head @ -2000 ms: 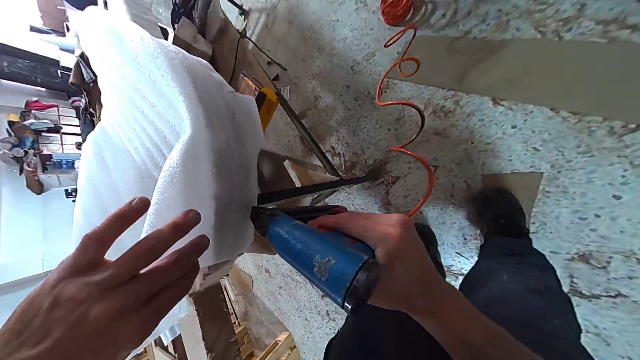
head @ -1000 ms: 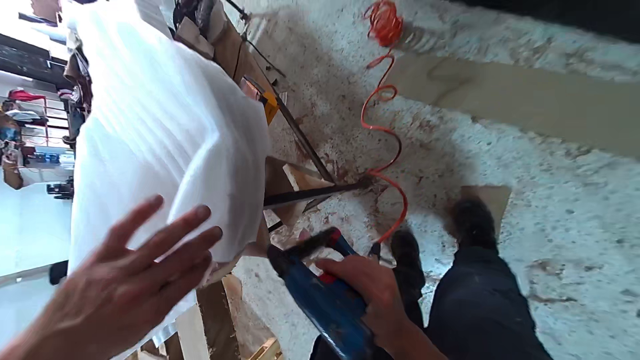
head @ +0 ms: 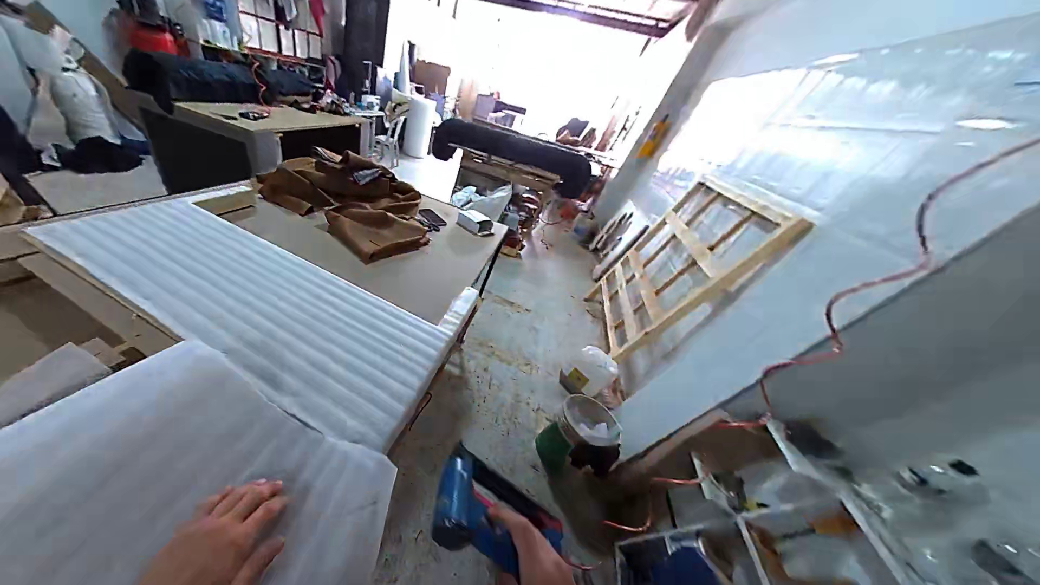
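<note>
My left hand (head: 223,532) lies with its fingers a little spread on a white foam sheet (head: 171,439) at the lower left. Beyond that sheet, a ribbed white foam strip (head: 301,317) runs across the worktable. My right hand (head: 528,544) is wrapped around the handle of a blue pneumatic stapler (head: 479,512), which hangs over the floor to the right of the foam's edge. Part of the grip is hidden by my fingers.
Brown fabric (head: 357,203) and a small white box (head: 475,222) sit on the table. A bucket (head: 589,422) stands on the floor. A wooden frame (head: 691,268) leans against the right wall. A red air hose (head: 837,325) crosses the right side.
The view has swung up and round to the room. My left hand, above the foam before, now rests on it. The stapler was by the foam's edge two seconds ago and is now away from it.
</note>
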